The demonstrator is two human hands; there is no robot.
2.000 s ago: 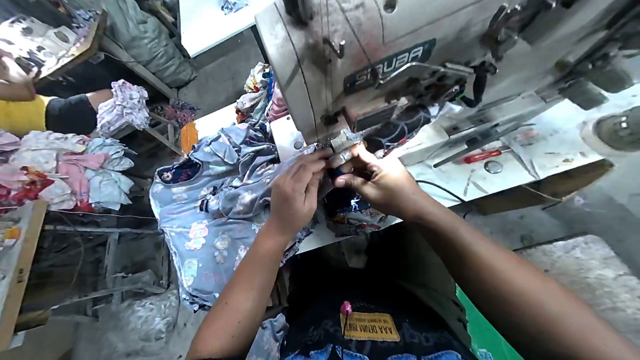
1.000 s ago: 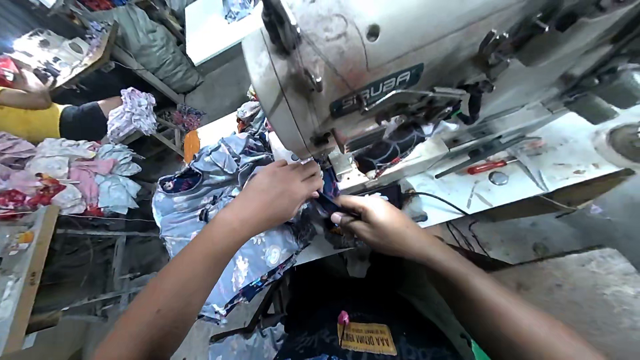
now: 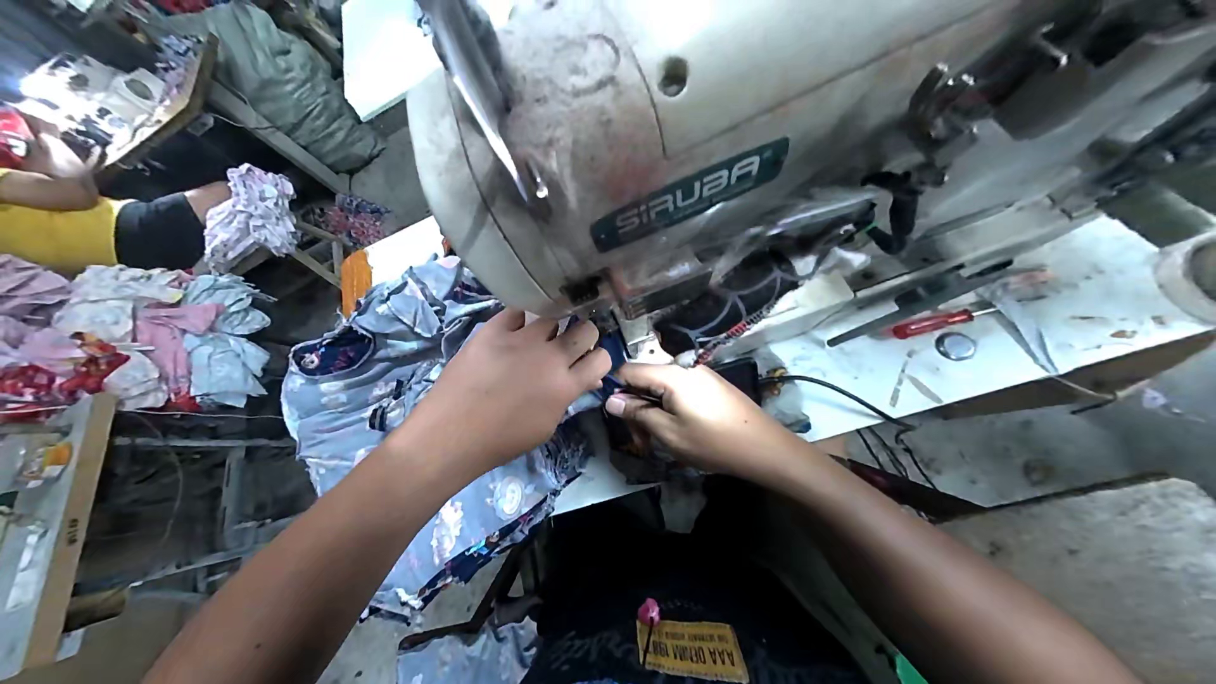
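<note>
The head of a Siruba sewing machine (image 3: 703,123) fills the upper middle. My left hand (image 3: 503,385) lies just below its needle area, fingers bent over dark blue fabric (image 3: 611,353). From the right, my right hand (image 3: 698,413) pinches the same dark fabric between thumb and forefinger. The fingertips of both hands are close together, and the machine head hides part of the needle area. A light blue floral garment (image 3: 475,513) spreads beneath and left of my left hand, its lower part hanging past the table edge.
A red-handled screwdriver (image 3: 936,323) and a metal disc (image 3: 955,346) lie on the white machine table (image 3: 845,389) at right. A black cable (image 3: 836,388) crosses its edge. At left are piled garments (image 3: 142,332) and a person in a yellow top (image 3: 62,220) beside another table.
My hands, first together at a small piece under the machine head, have moved apart slightly. My left hand has turned palm down over the fabric. The view has shifted nearer the machine.
</note>
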